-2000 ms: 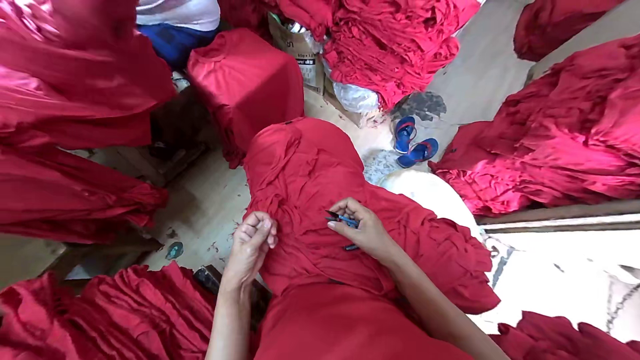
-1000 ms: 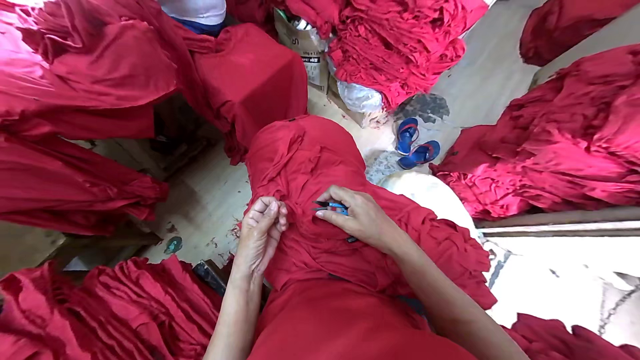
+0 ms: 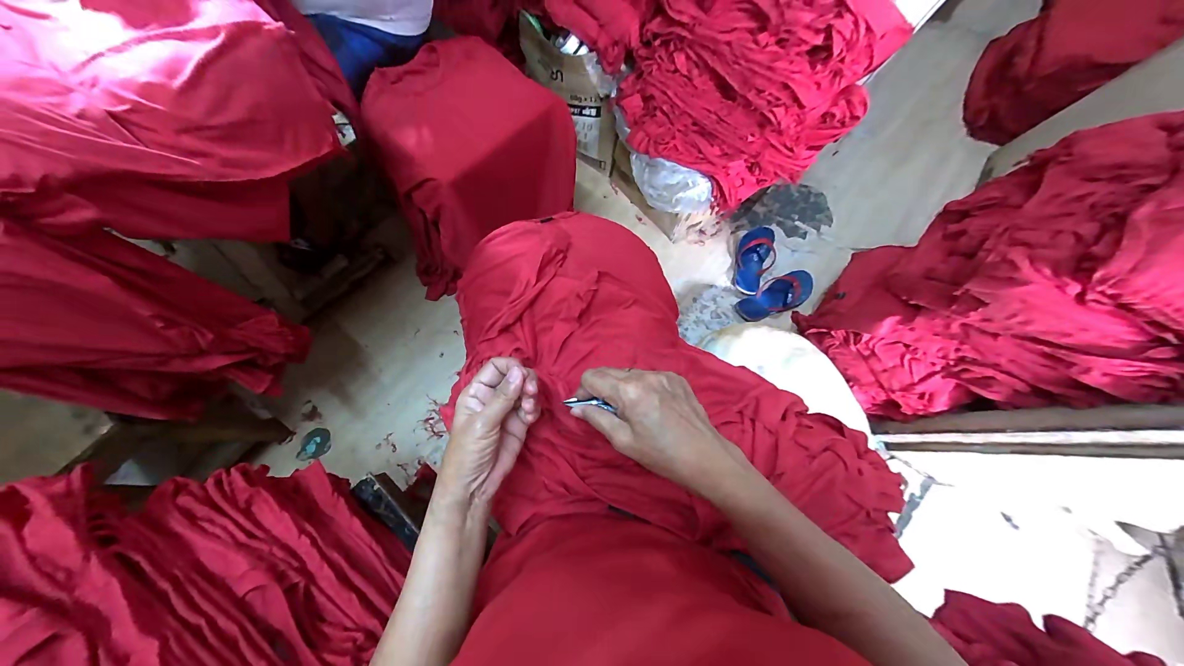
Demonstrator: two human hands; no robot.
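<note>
Red fabric (image 3: pixel 592 305) lies heaped and creased in front of me, with both hands above it. My right hand (image 3: pixel 647 416) is closed around a small cutting tool, seemingly thread snips (image 3: pixel 588 403), whose metal tip points left toward the other hand. My left hand (image 3: pixel 495 398) is palm up with its fingers curled, the thumb against the fingertips. Whether a thread or a fabric edge is pinched there is too small to tell. A narrow gap separates the two hands.
Stacks of red cloth surround me, at left (image 3: pixel 139 120), lower left (image 3: pixel 185 564) and right (image 3: pixel 1036 268). Blue flip-flops (image 3: pixel 775 294) lie on the floor beyond the fabric. A printed carton (image 3: pixel 573 92) stands near the top. Part of a person in blue and white (image 3: pixel 370 37) shows at upper left.
My right hand has turned from holding the snips loosely, their handles showing, to a closed grip with the tip toward my left hand. My left hand has stayed near the same spot.
</note>
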